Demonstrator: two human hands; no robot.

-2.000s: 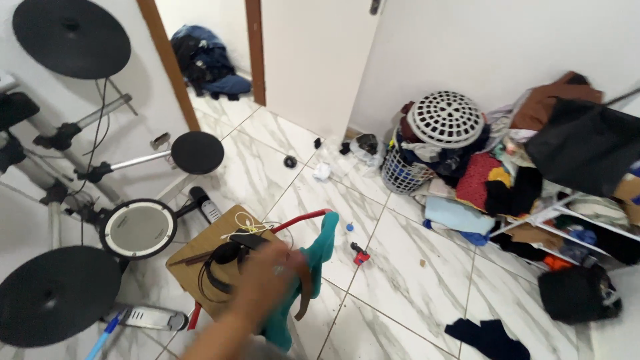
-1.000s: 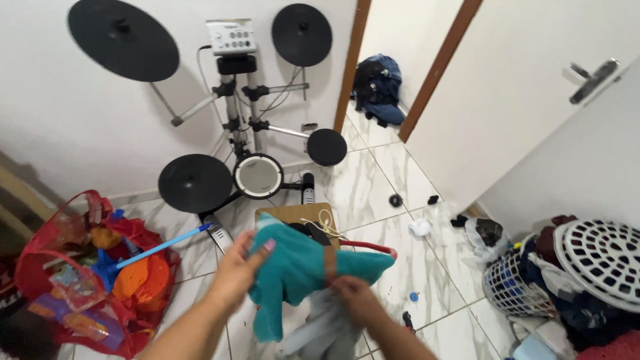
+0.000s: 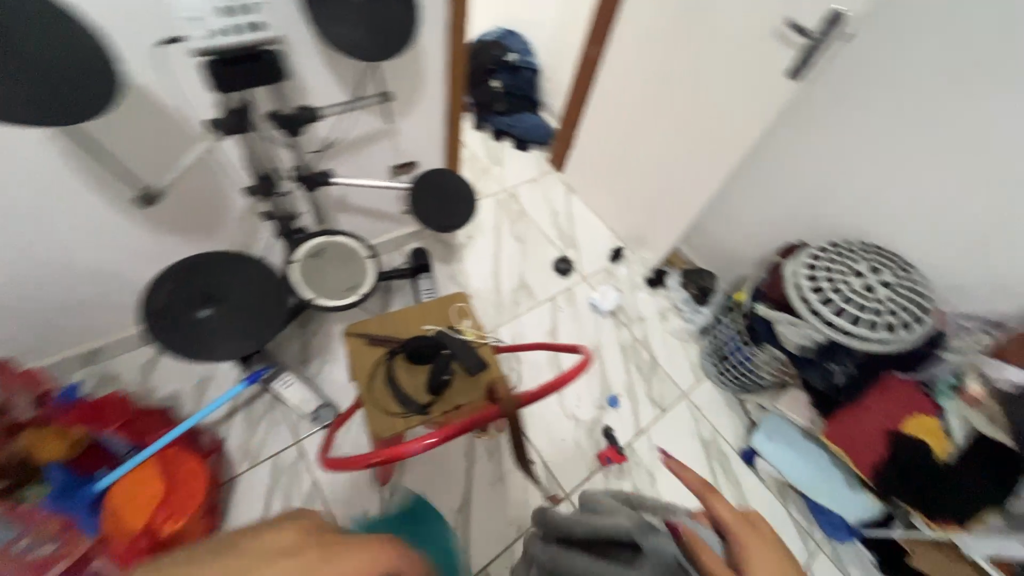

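Observation:
My left hand [image 3: 296, 548] is blurred at the bottom edge, closed on a teal cloth [image 3: 420, 528]. At the bottom right my right hand [image 3: 720, 520] has its index finger extended, with its thumb on a bunched grey cloth [image 3: 612, 532]. How firmly it holds this cloth cannot be told. Beyond the hands a red hoop [image 3: 436, 438] surrounds part of a small brown stool or box [image 3: 368, 344]. On its top lie black headphones [image 3: 416, 372] and a pale cable [image 3: 460, 328]. A brown strap [image 3: 518, 440] hangs off its right side.
An electronic drum kit [image 3: 332, 270] stands at the left wall. A red toy bag [image 3: 192, 448] with a blue stick [image 3: 180, 432] is at lower left. Right are a laundry basket [image 3: 740, 352] and piled clothes [image 3: 872, 416]. Small items, including a red-and-black one [image 3: 612, 452], lie on the tiles.
One second ago both hands held up the teal cloth above the stool, with grey cloth below it. Now the hands are lower and farther apart, and the red hoop shows more fully.

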